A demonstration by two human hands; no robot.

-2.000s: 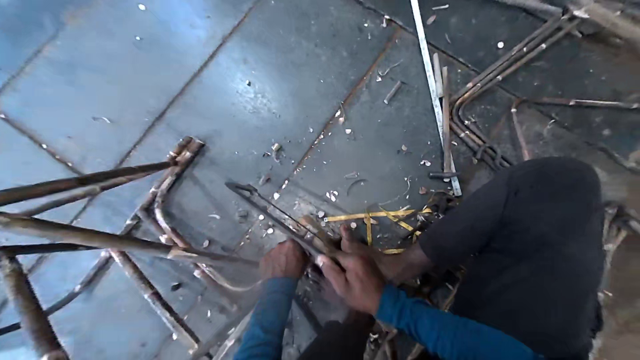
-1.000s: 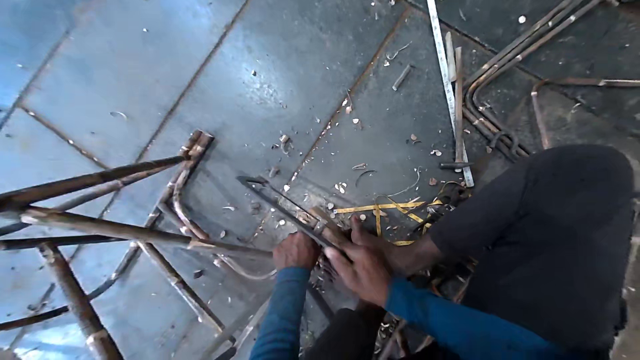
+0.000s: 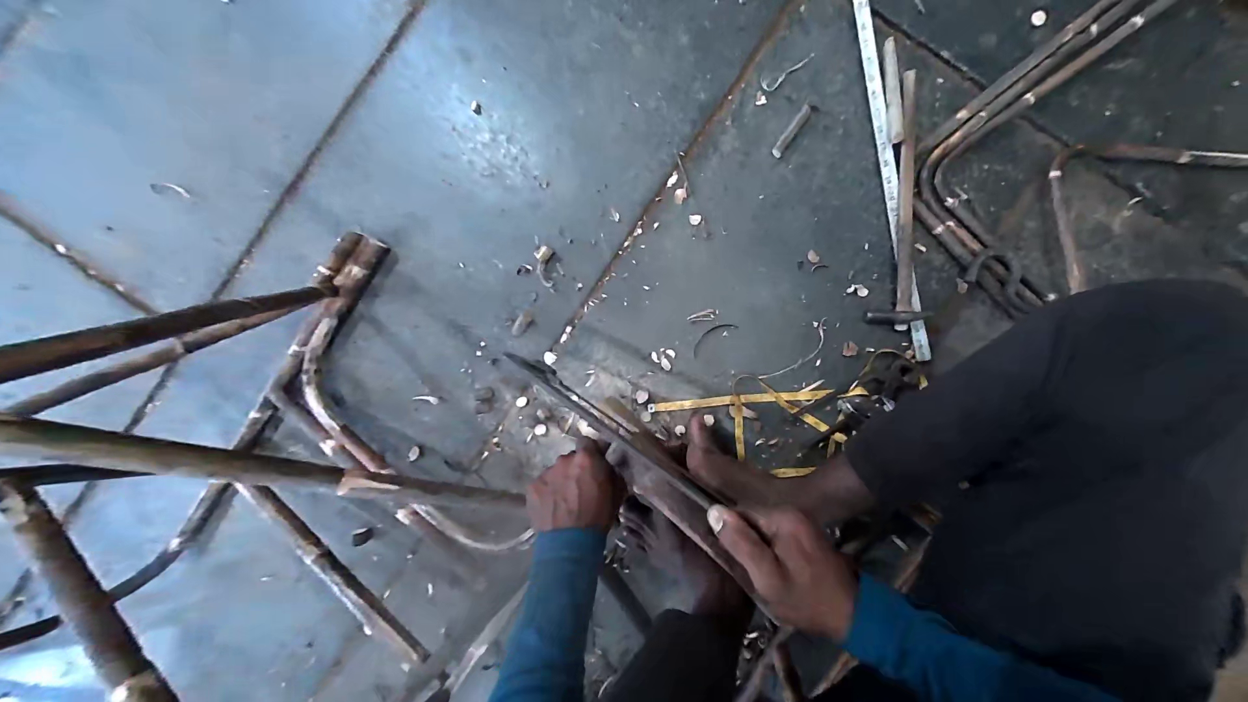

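My left hand (image 3: 577, 487) is closed around the end of a long cane pole (image 3: 292, 468), which runs in from the left edge. In my right hand (image 3: 790, 565) is a dark hand saw (image 3: 624, 429), likely a hacksaw, slanting up and left past my left hand. The saw lies close beside the pole's end; whether its blade touches the pole I cannot tell. My bare feet (image 3: 736, 468) are beneath and beside the saw. The far end of the saw's grip is hidden by my right hand.
A jointed cane frame (image 3: 322, 351) stands at left. Yellow measuring tape (image 3: 741, 400) lies right of my hands. A metal ruler (image 3: 882, 156), a hammer (image 3: 905, 244) and bent canes (image 3: 936, 166) are at upper right. Offcuts and shavings litter the concrete floor (image 3: 487, 214).
My right hand has drawn back down and to the right with the saw, and is now farther from my left hand. My left hand keeps its grip on the pole.
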